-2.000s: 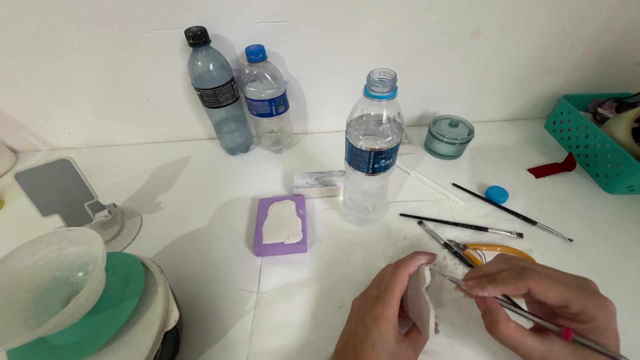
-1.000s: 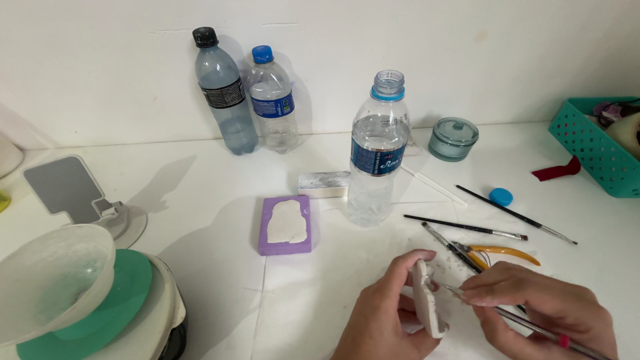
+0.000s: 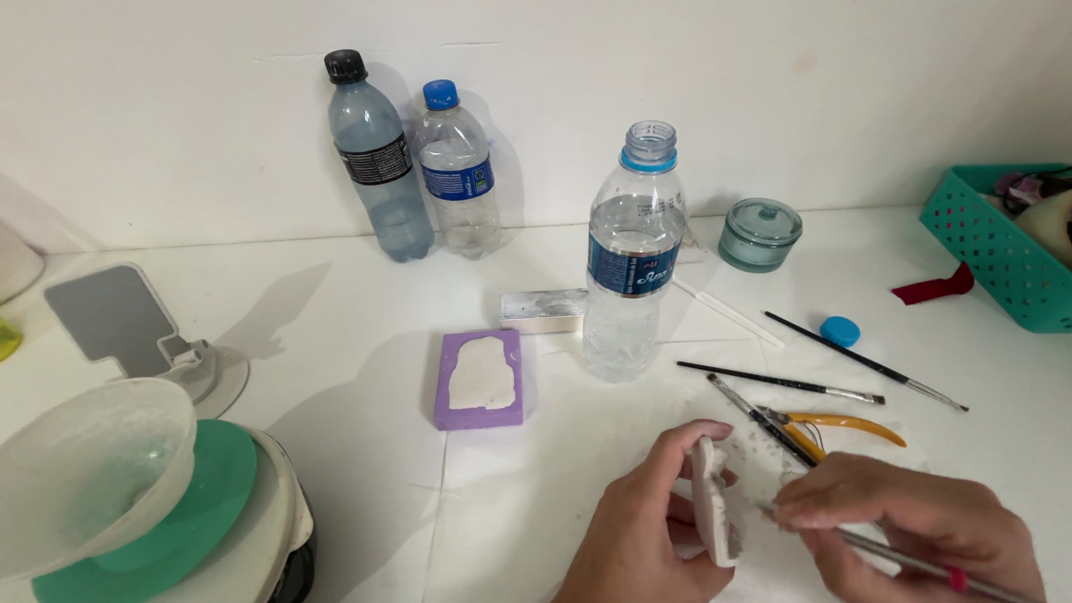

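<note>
My left hand (image 3: 657, 519) grips a flat white plaster-like piece (image 3: 710, 502) by its edges, stood on its side with the uneven face toward the right. Just right of it, my right hand (image 3: 913, 519) pinches a thin metal tool (image 3: 900, 554) with a pink band on its shaft; the tip is blurred, close to the piece but apart from it. Behind the hands lie brushes (image 3: 783, 383) and orange-handled pliers (image 3: 846, 419), with crumbs around them. To the left sits a purple mold (image 3: 479, 416) filled with white material.
An uncapped water bottle (image 3: 628, 335) stands behind the hands, beside a small block (image 3: 543, 311). Two capped bottles (image 3: 381, 201) lean by the wall. A glass jar (image 3: 760, 239), blue cap (image 3: 839, 331) and teal basket (image 3: 997, 251) are right; a translucent bowl (image 3: 92, 477) and phone stand (image 3: 117, 310) are left.
The white piece in my left hand has turned more edge-on since the first frame. My right hand's tool, earlier close against the piece, is now a little away from it.
</note>
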